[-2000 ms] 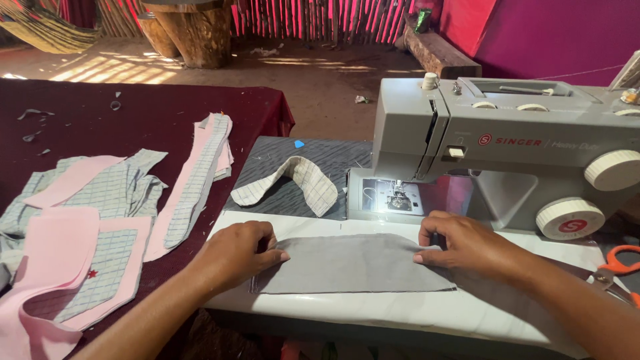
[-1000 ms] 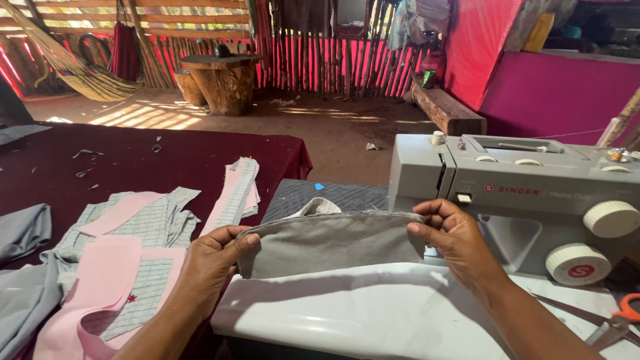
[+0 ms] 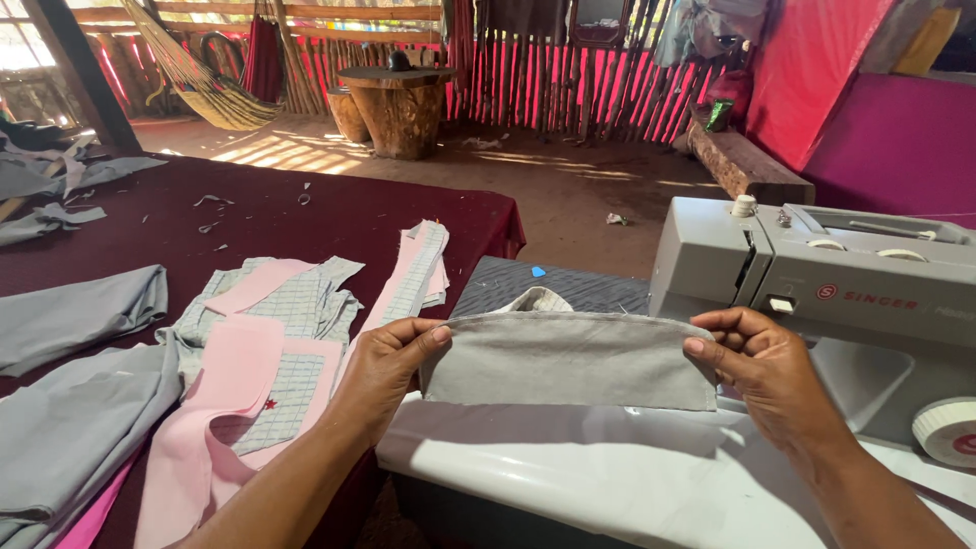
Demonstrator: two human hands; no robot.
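Note:
A grey fabric piece (image 3: 568, 362) with a curved, stitched upper edge hangs stretched between my hands, above the white sewing table (image 3: 595, 457). My left hand (image 3: 393, 366) pinches its upper left corner between thumb and fingers. At the upper right corner, my right hand (image 3: 755, 370) grips it the same way, in front of the grey Singer sewing machine (image 3: 854, 282). Behind the fabric, part of a checked cloth piece (image 3: 540, 299) shows; the rest of it is hidden. The machine's needle area is hidden too.
Pink and checked cut pieces (image 3: 244, 381) lie on the maroon tablecloth (image 3: 343, 206) at left, beside folded grey cloth (image 3: 84, 313). A small blue piece (image 3: 538, 271) rests on the dark wood-grain surface. Farther back are a tree-trunk table (image 3: 396, 107) and a hammock (image 3: 206, 91).
Two seconds ago the grey fabric lay flat on the white table under my hands; now both hands hold it up by its upper corners. The view has tilted upward.

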